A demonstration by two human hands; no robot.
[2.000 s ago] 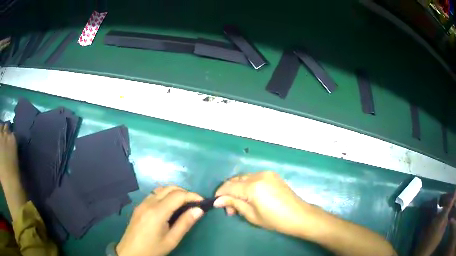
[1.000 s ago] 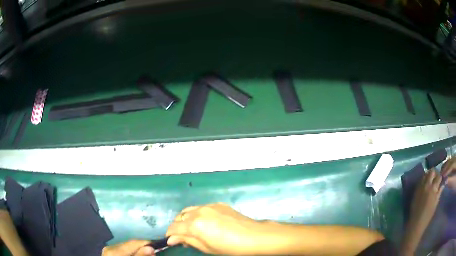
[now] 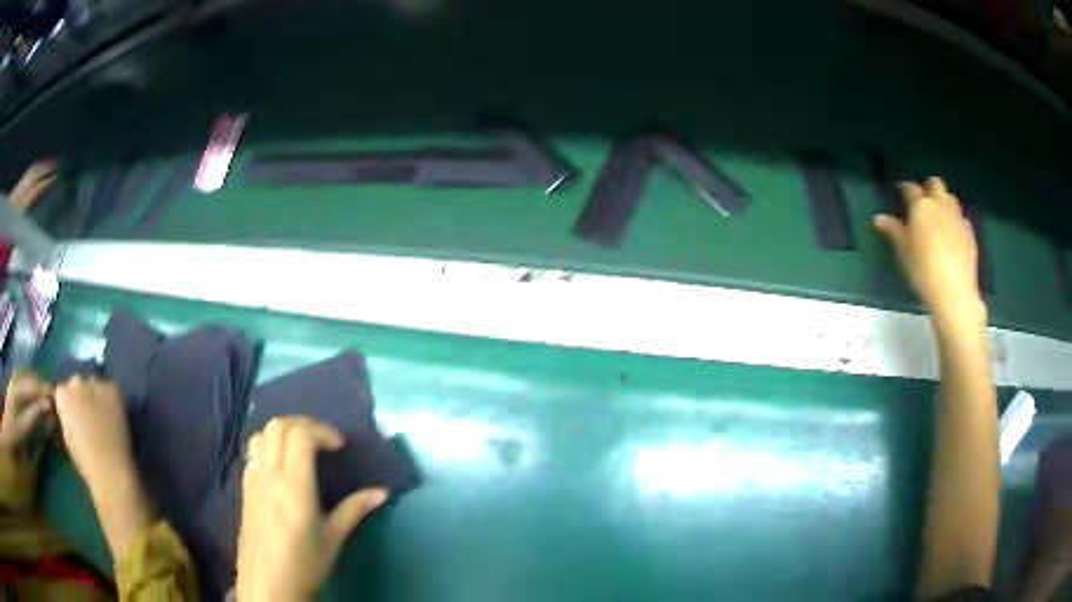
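Note:
Overlapping dark flat blanks (image 3: 194,394) lie in a stack at the left of the shiny green tabletop. My left hand (image 3: 288,500) rests over the stack's right part, thumb and fingers apart on a dark blank (image 3: 315,394); no clear grip shows. My right hand (image 3: 935,241) is stretched over the belt at the right, fingers slightly apart. A narrow dark strip (image 3: 882,176) lies close to its fingertips, partly hidden and blurred. Another dark strip (image 3: 985,253) shows just right of this hand.
More dark strips (image 3: 829,206) lie on the green belt, with a red-and-white patterned strip (image 3: 220,153) at left. A scuffed white rail (image 3: 588,312) divides belt and tabletop. Another person's hands (image 3: 92,417) and mustard sleeve are at left. A white block (image 3: 1014,423) is at right.
My hands have parted from the small dark piece they held together. The left moved onto the stack, the right reached out over the belt. A dark strip now shows by the right fingertips.

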